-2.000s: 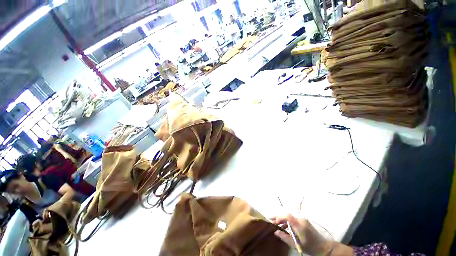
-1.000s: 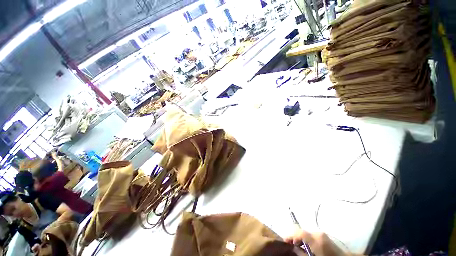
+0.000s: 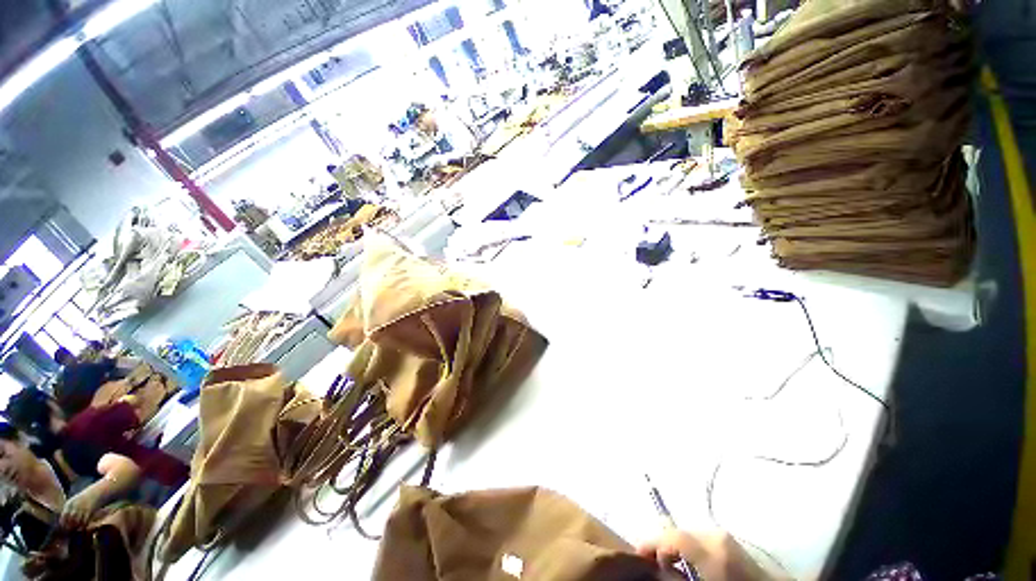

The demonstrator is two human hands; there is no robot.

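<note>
A brown cloth bag (image 3: 483,533) with a small white label (image 3: 512,564) lies at the table's near edge, cut off by the bottom of the picture. My right hand (image 3: 707,556), partly cut off at the bottom, is at the bag's right end. It holds a slim pale pen-shaped tool (image 3: 658,500) whose shaft points up and to the left, away from the bag. Its fingertips touch or nearly touch the bag's edge; the exact grip is blurred. My left hand is not in view.
Heaped bags (image 3: 426,340) with long straps lie at the left. A tall pile of brown bags (image 3: 858,148) stands at the far right. A thin cord (image 3: 820,358) runs over the white table (image 3: 613,386). A black adapter (image 3: 653,247) lies farther back. People sit at the far left.
The bag and my right hand sit lower in the picture than two seconds ago. The tool now points up, away from the bag. The view has shifted a little.
</note>
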